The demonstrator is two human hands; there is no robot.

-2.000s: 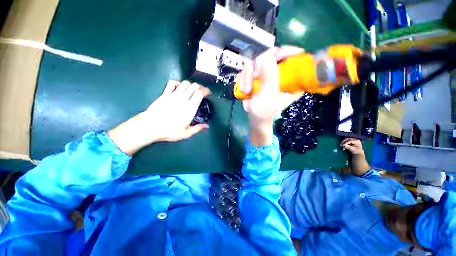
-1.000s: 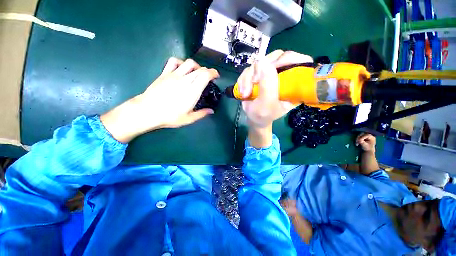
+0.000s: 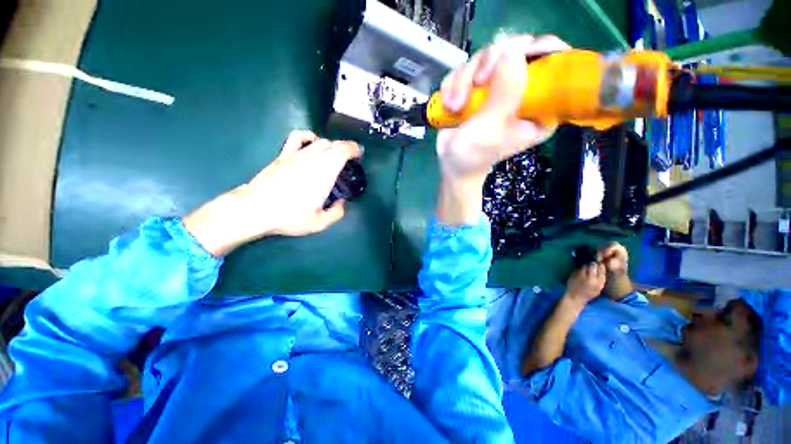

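My right hand (image 3: 486,108) is closed around the orange-yellow electric screwdriver (image 3: 572,87), held roughly level. Its dark tip is at the small pick-up plate at the front of the light grey screw feeder (image 3: 360,94); whether a screw is on the tip I cannot tell. My left hand (image 3: 299,186) lies on the green mat and holds a round black part (image 3: 349,182), partly hidden under the palm and fingers.
A pile of round black parts (image 3: 516,204) lies right of my right forearm. A black bin (image 3: 611,173) with something white in it stands beyond. A neighbouring person's hands (image 3: 598,269) are at the bench edge. A cardboard sheet (image 3: 39,147) is at left.
The screwdriver has moved from the black part up to the feeder's front. The left hand stays around the part. The neighbour's hands have come together around a small dark thing.
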